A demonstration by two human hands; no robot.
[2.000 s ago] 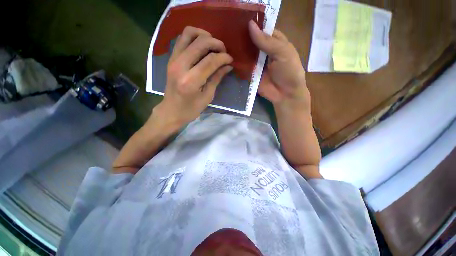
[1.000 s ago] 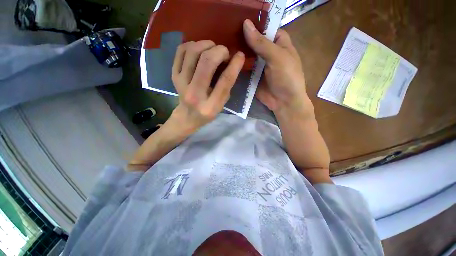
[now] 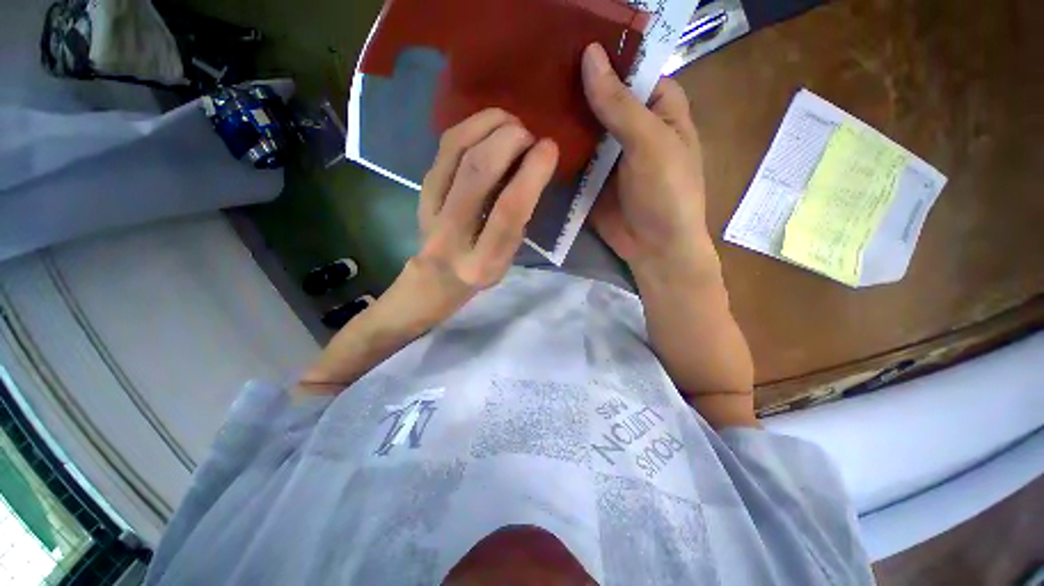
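The white order sheet (image 3: pixel 354 132) is at the top centre, cut off by the picture's upper edge. A rust-red fabric swatch (image 3: pixel 504 63) lies on it over a grey swatch (image 3: pixel 395 115). My right hand (image 3: pixel 658 177) holds the sheet's right edge, thumb on top of the red swatch and fingers beneath the sheet. My left hand (image 3: pixel 475 206) is over the sheet's lower part. Its bent fingers pinch at the red swatch's lower edge; the exact contact is partly hidden.
White papers (image 3: pixel 761 189) with a yellow slip (image 3: pixel 845 206) lie on the brown table (image 3: pixel 973 103) at right. Large white rolls (image 3: pixel 950 458) run beyond its edge. A blue metallic device (image 3: pixel 248 124) and pale rolls (image 3: pixel 115 172) are at left. Dark shoes (image 3: pixel 332 275) show on the green floor.
The view has shifted, showing more floor and table. The sheet is tilted more, and more grey swatch shows at its left. Both hands remain at the sheet.
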